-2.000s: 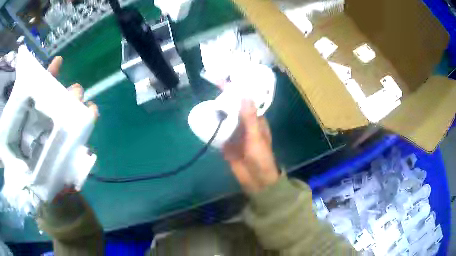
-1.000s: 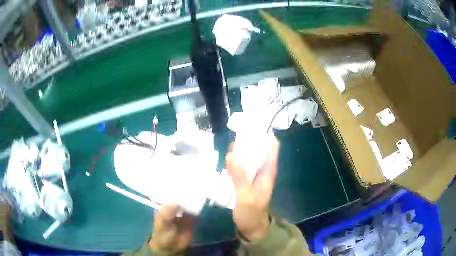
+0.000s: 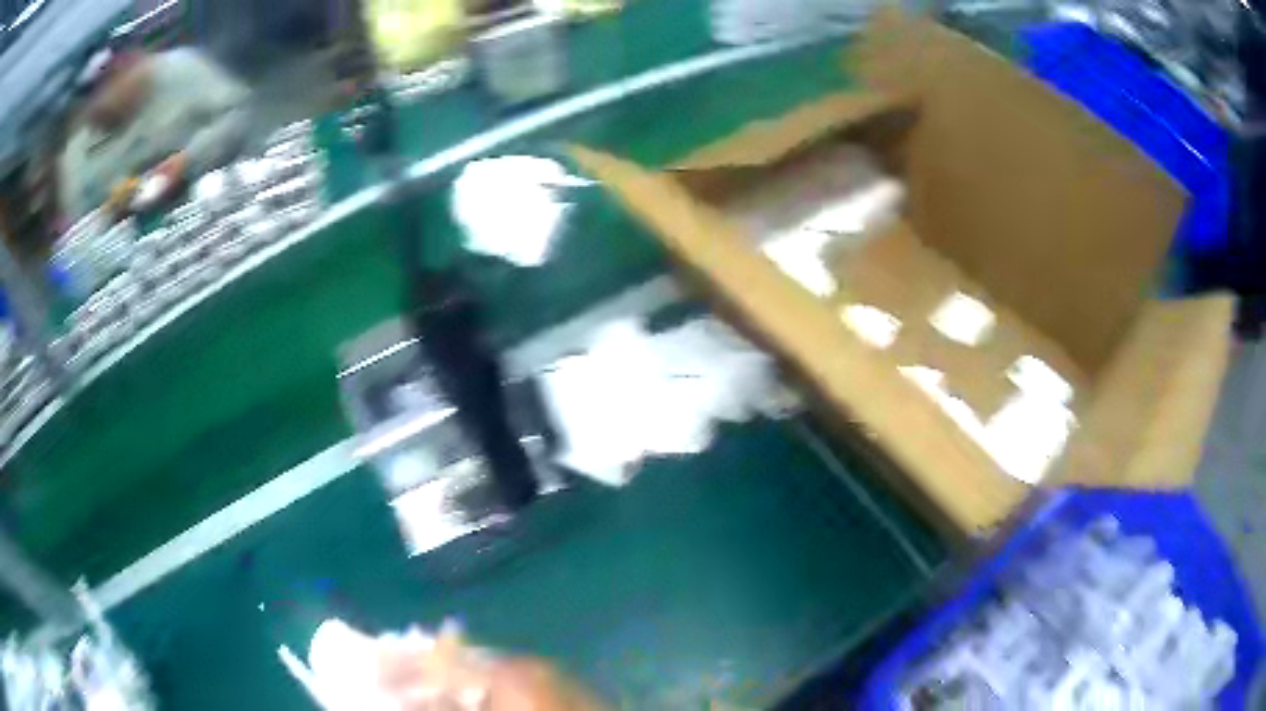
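Observation:
The frame is blurred. One of my hands (image 3: 465, 678) shows at the bottom edge, left of centre, cut off by the edge; it looks like my right hand. A white, overexposed part, likely the camera unit (image 3: 343, 664), lies against its fingers; whether it is gripped is unclear. My left hand cannot be made out. The black electric screwdriver (image 3: 472, 382) hangs upright above the silver-grey screw feeder (image 3: 403, 439). White plates (image 3: 632, 396) are piled beside the feeder.
An open cardboard carton (image 3: 819, 364) with white pieces stands at right. A blue bin (image 3: 909, 664) full of white parts is at lower right. A white unit (image 3: 511, 208) lies beyond the feeder. Wrapped white units (image 3: 83, 674) are at lower left. A person (image 3: 160, 118) sits behind rows of parts.
The view has shifted. The hands and the white unit have moved from mid-bench down to the bottom edge, with only one hand still discernible. The bracket-like part is no longer distinguishable.

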